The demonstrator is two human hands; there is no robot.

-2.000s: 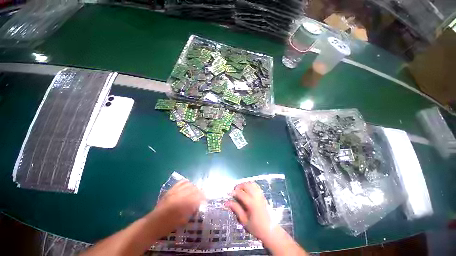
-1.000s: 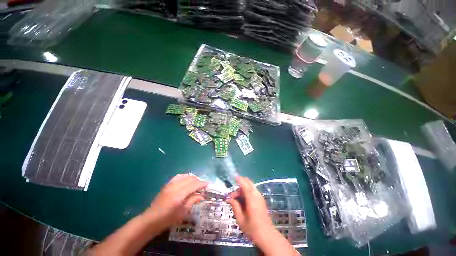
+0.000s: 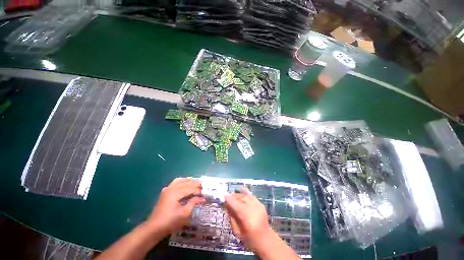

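A clear gridded sheet (image 3: 290,208) lies flat at the bottom centre, with dark pieces in its lower cells and white glare near its top edge. My left hand (image 3: 178,203) is over its left part, thumb and fingers bent close together. My right hand (image 3: 247,210) is over its middle, fingertips pinched near the glare. The fingertips of both hands almost meet. Glare and blur hide whether a small part is between them. Loose green circuit boards (image 3: 222,151) lie in a pile beyond the hands, against a clear tray (image 3: 277,114) heaped with more boards.
A stack of dark gridded sheets (image 3: 71,139) and a white smartphone (image 3: 123,129) lie left. A plastic-covered tray of darker boards (image 3: 333,152) and a white packet (image 3: 418,185) lie right. Two lidded cups (image 3: 305,57) stand upper right. Dark stacked trays (image 3: 277,23) stand at the back.
Both hands stay over the sheet, with fingertips shifted slightly left. The dark shiny thing seen near the fingertips a second ago no longer shows. The view has shifted slightly.
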